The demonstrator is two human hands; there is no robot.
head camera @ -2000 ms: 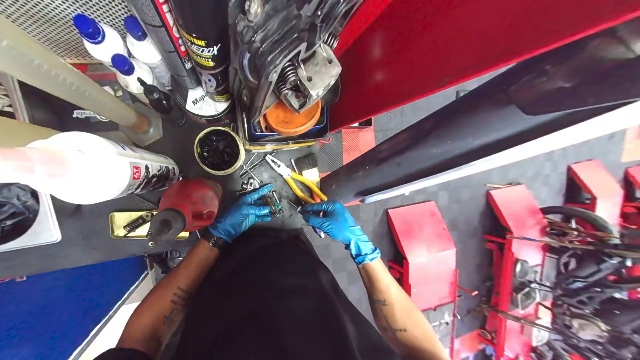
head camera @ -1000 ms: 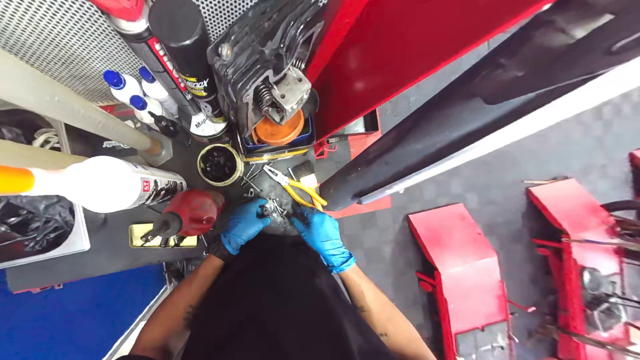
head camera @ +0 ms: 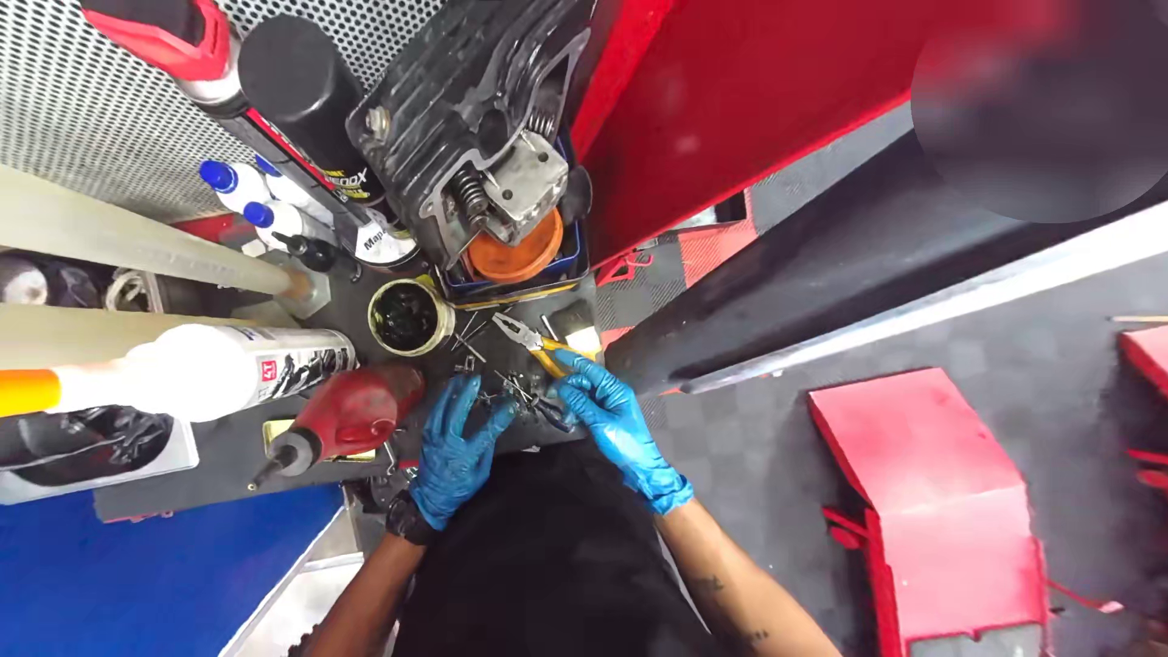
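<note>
Both hands wear blue gloves over a dark bench top. My left hand (head camera: pixel 456 447) has its fingers apart at the left edge of a heap of small metal parts (head camera: pixel 516 391), with nothing seen in its grip. My right hand (head camera: pixel 610 420) is at the heap's right side, fingers partly curled beside the yellow handles of combination pliers (head camera: pixel 546 347); whether it grips them cannot be told. A dark-handled tool (head camera: pixel 553 415) lies at its fingertips. Beyond the left hand stands an open tub of dark grease (head camera: pixel 406 317). Thin metal pins (head camera: pixel 468 339) lie between tub and pliers.
A finned engine cylinder head (head camera: pixel 465 119) with valve springs stands behind, by an orange round container (head camera: pixel 517 248). At left are a red oil can (head camera: pixel 360 411), a white spray bottle (head camera: pixel 228 365) and a black aerosol can (head camera: pixel 297 73). A dark post (head camera: pixel 776 265) borders the right side.
The left hand's fingers have spread, and the right hand has come up beside the pliers' handles. The view has shifted.
</note>
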